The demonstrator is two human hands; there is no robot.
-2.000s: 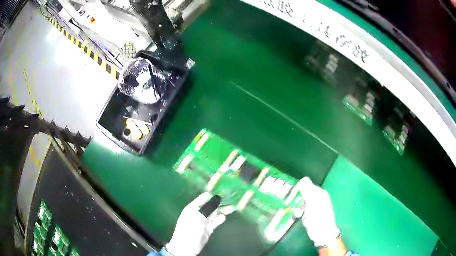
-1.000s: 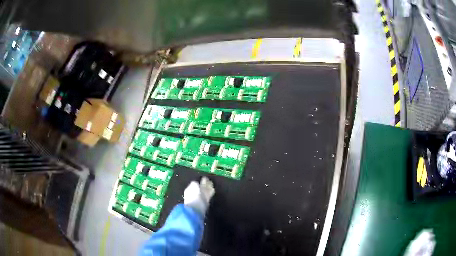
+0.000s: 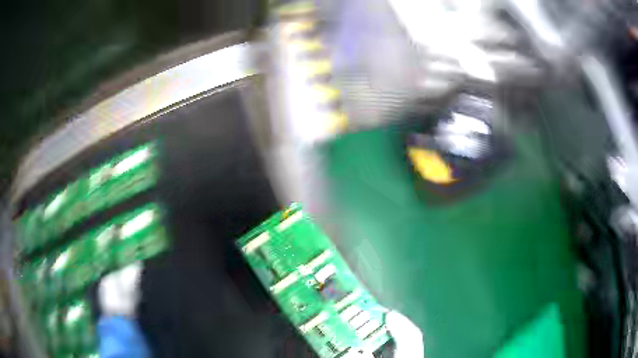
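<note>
A green circuit board (image 3: 294, 262) with pale connector strips is held tilted over the right part of the black tray and its edge. My right hand (image 3: 406, 335), in a white glove, grips its lower right end and is cut off by the bottom edge. My left hand (image 3: 120, 290), white-gloved with a blue sleeve, is small and blurred at the lower left, over the black rack tray (image 3: 210, 182) beside the rows of boards (image 3: 98, 241). Its fingers are too blurred to read.
The tray's pale metal edge (image 3: 147, 98) curves along the top left. To the right is the green bench (image 3: 455, 259) with a black parts bin (image 3: 465, 189) holding a shiny wrapped item and a yellow piece. A brighter green mat (image 3: 539, 335) shows at the lower right.
The view has swung toward the bench. My right hand, over the bench a second ago, now holds a board beside the tray. My left hand is still over the tray.
</note>
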